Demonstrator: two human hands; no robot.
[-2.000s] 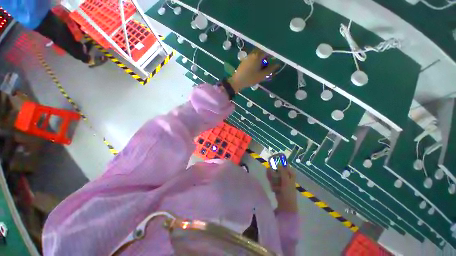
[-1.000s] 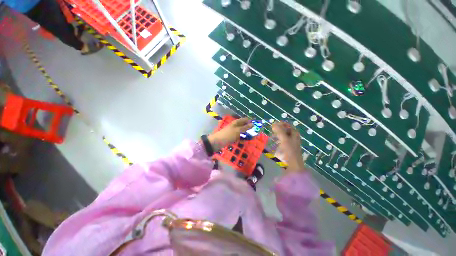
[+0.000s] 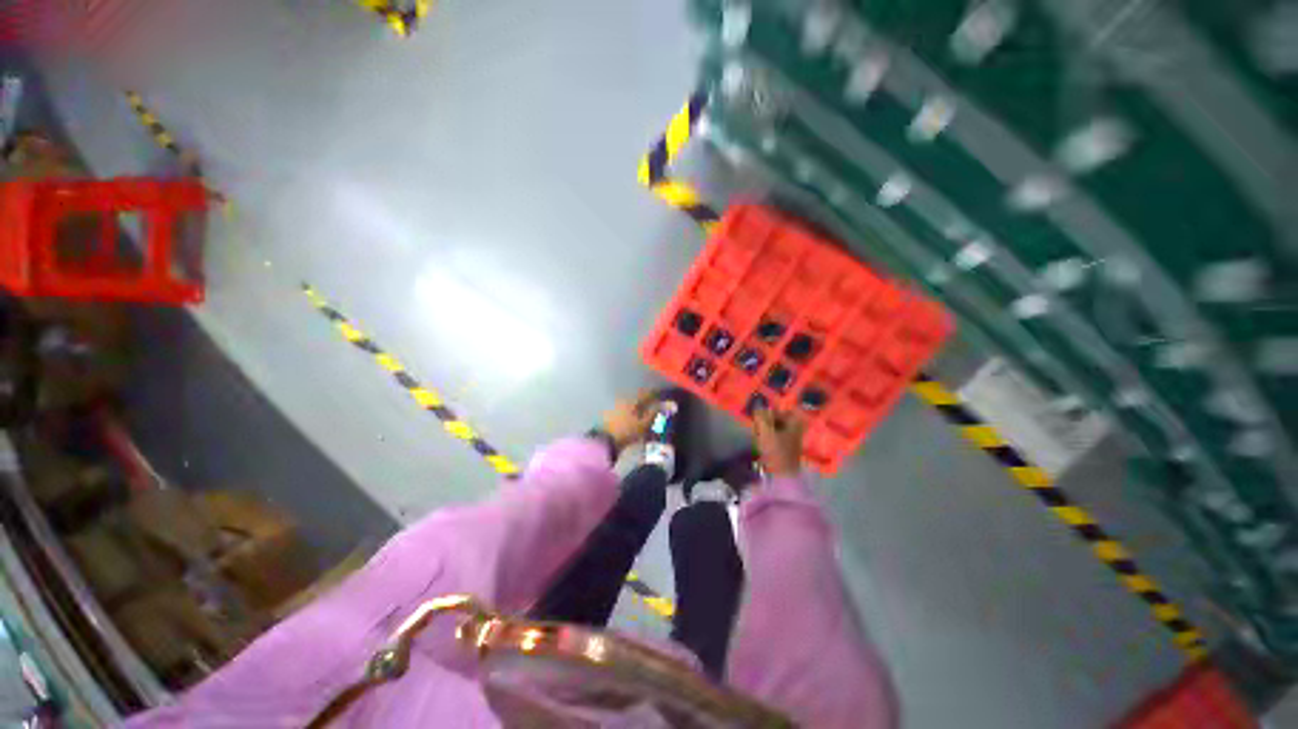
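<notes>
An orange-red compartment tray [image 3: 854,306] lies on the floor beside the rack. Several dark smartwatches [image 3: 800,346] sit in its pockets on the left and near side; the pockets towards the far right look empty. My left hand [image 3: 631,419] is left of the tray's near corner and holds a smartwatch [image 3: 662,422] with a lit bluish-white screen. My right hand [image 3: 779,439] is at the tray's near edge, its fingertips over a pocket beside a dark smartwatch. Blur hides whether these fingers grip it.
The green-shelved charging rack [image 3: 982,185] with white charging pucks fills the right, blurred. Yellow-black tape [image 3: 1053,499] runs along the floor by it. A red stool [image 3: 100,239] and cardboard boxes [image 3: 171,556] are at left. Another red tray [image 3: 1189,698] is cut off at bottom right.
The view has dropped towards the floor, and the tray shows larger. Both hands have moved down from in front of the rack to the tray's near side. The tray trolley has left the view.
</notes>
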